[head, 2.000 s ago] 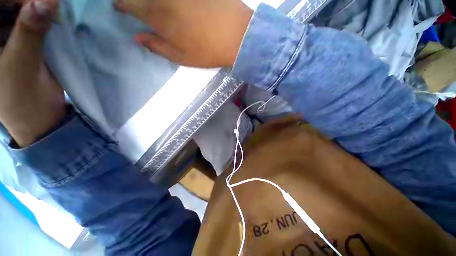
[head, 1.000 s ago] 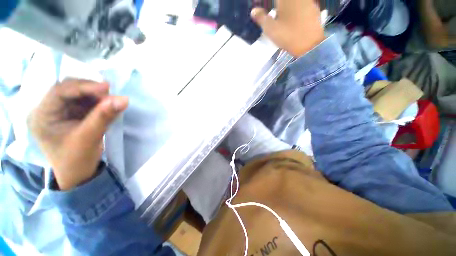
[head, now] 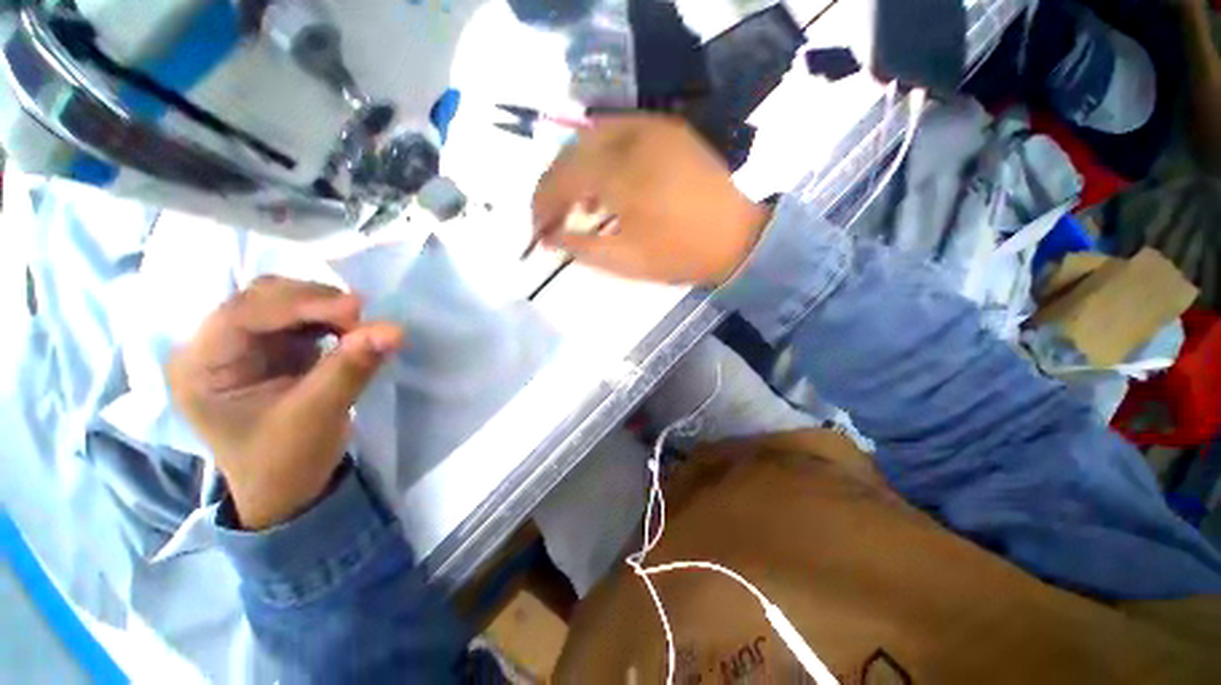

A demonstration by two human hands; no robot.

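The light grey fabric (head: 462, 355) lies on the white machine bed, reaching up to the presser foot area (head: 382, 208) under the machine head (head: 174, 114). My left hand (head: 275, 388) is over the fabric, thumb and forefinger together; whether cloth is pinched between them is unclear. My right hand (head: 649, 201) is blurred above the bed, right of the needle area, with fingers curled; what it holds, if anything, cannot be made out. The snips (head: 529, 121) show dark blades and a pink part just beyond my right hand.
Black fabric pieces (head: 757, 60) lie beyond my right hand. A black slab (head: 919, 40) with a white cable is at the table's right edge. The measuring tape (head: 562, 448) runs along the front edge. Grey pieces (head: 937, 174) and a red container (head: 1168, 388) are at the right.
My right hand has moved left from the black pieces towards the needle area. My left hand remains beside the machine head with fingertips together. The camera view has shifted.
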